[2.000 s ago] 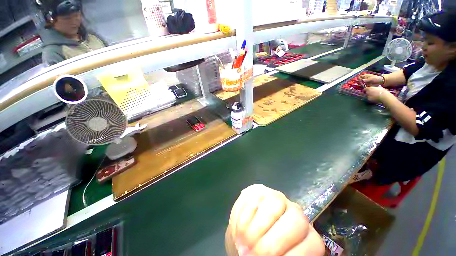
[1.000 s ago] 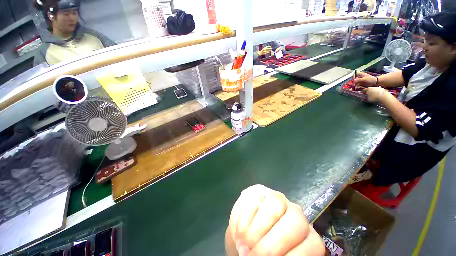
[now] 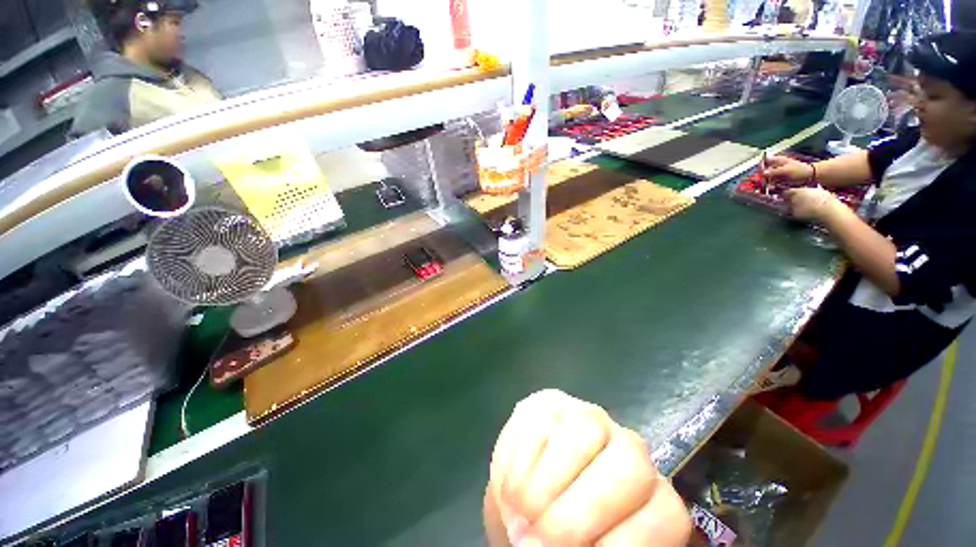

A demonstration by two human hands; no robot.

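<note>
One hand shows, low in the middle and close to the camera. It looks like my right hand [image 3: 583, 475], bare and curled into a fist above the green belt, cut off by the bottom edge. Nothing shows in it; the inside of the fist is hidden. My left hand is not in view. A clear blister tray [image 3: 257, 513] lies on the belt at the bottom left, cut off by the edge. It holds several keypad mobile phones [image 3: 225, 515] with dark fronts and red edges. My right hand is apart from the tray.
Beyond the green belt [image 3: 450, 374] are a brown work board [image 3: 375, 331] with a small phone [image 3: 424, 263], a desk fan [image 3: 212, 256], a red phone-like item [image 3: 252, 359] and a white bottle [image 3: 514, 251]. A co-worker [image 3: 910, 214] sits right, above a cardboard box [image 3: 792, 454].
The view has shifted slightly. The person behind the shelf has turned their head sideways. The grey tray-like thing by the yellow sheet has gone since the oldest frame. My right hand stays a fist.
</note>
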